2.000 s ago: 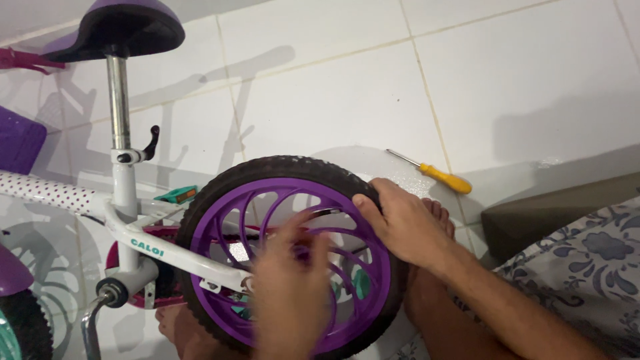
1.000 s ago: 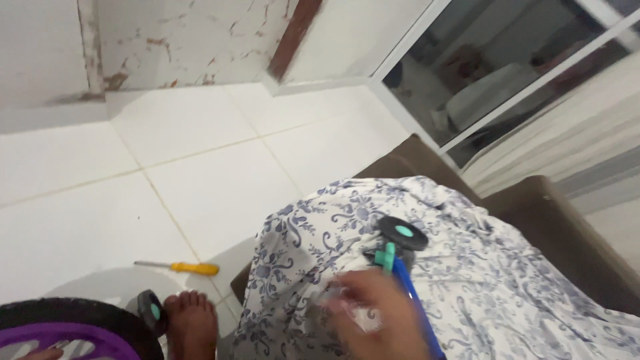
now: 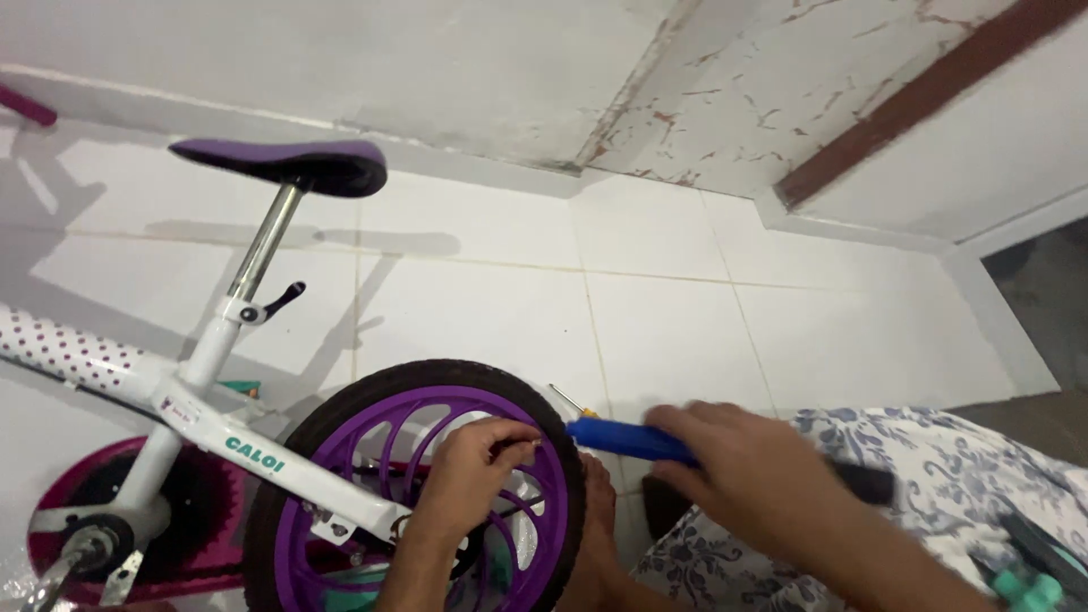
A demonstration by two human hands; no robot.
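Observation:
My left hand (image 3: 472,484) is over the purple spoked wheel (image 3: 544,552) of a white Caloi bicycle (image 3: 297,463). Its thumb and fingertips are pinched together on something tiny and pale, too small to identify. To the right, my right hand (image 3: 722,476) grips a blue cylindrical object (image 3: 633,439), slightly blurred, that points toward the black tire (image 3: 442,371); a dark part shows behind the hand. The bicycle has a purple and black saddle (image 3: 289,161). Beyond the tire, a screwdriver (image 3: 568,399) lies on the floor, its yellow handle mostly hidden by the blue object.
A blue and white patterned cloth (image 3: 884,442) covers a low seat at the lower right, with a turquoise and black part (image 3: 1028,586) on it. A bare foot (image 3: 597,501) is beside the tire. Walls and a reddish-brown strip (image 3: 918,106) bound the white tiled floor.
One second ago a hand was over the patterned cloth near the blue object; now my right hand holds that object near the wheel. The view has swung back to the bicycle.

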